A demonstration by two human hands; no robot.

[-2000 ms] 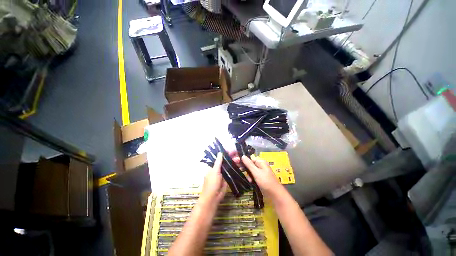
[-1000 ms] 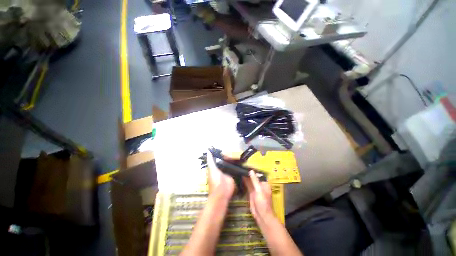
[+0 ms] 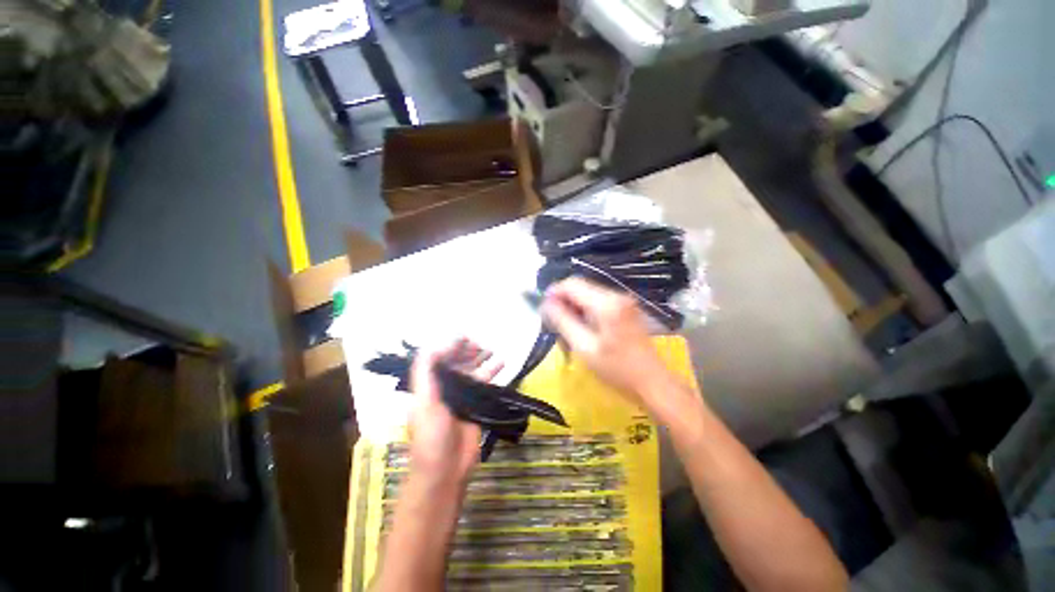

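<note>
My left hand (image 3: 445,405) is closed around a bundle of black zippers (image 3: 492,402), held over the back edge of the yellow template (image 3: 643,520). My right hand (image 3: 596,330) is up and to the right of it, gripping the upper end of a black zipper (image 3: 538,350) that hangs down toward the bundle. The template lies nearest me, its long rows of slots (image 3: 538,509) grey and metallic. A heap of black zippers (image 3: 631,260) lies in clear plastic just beyond my right hand.
The shiny metal table (image 3: 769,335) extends to the right. Open brown cartons (image 3: 445,156) stand behind and left of it. A stool (image 3: 327,29) is on the grey floor beside a yellow line. A pale machine part (image 3: 648,29) is at the top.
My hands have moved apart. My left hand has shifted left with the bundle, and my right hand has moved up toward the heap with a zipper drawn out. The view has shifted slightly.
</note>
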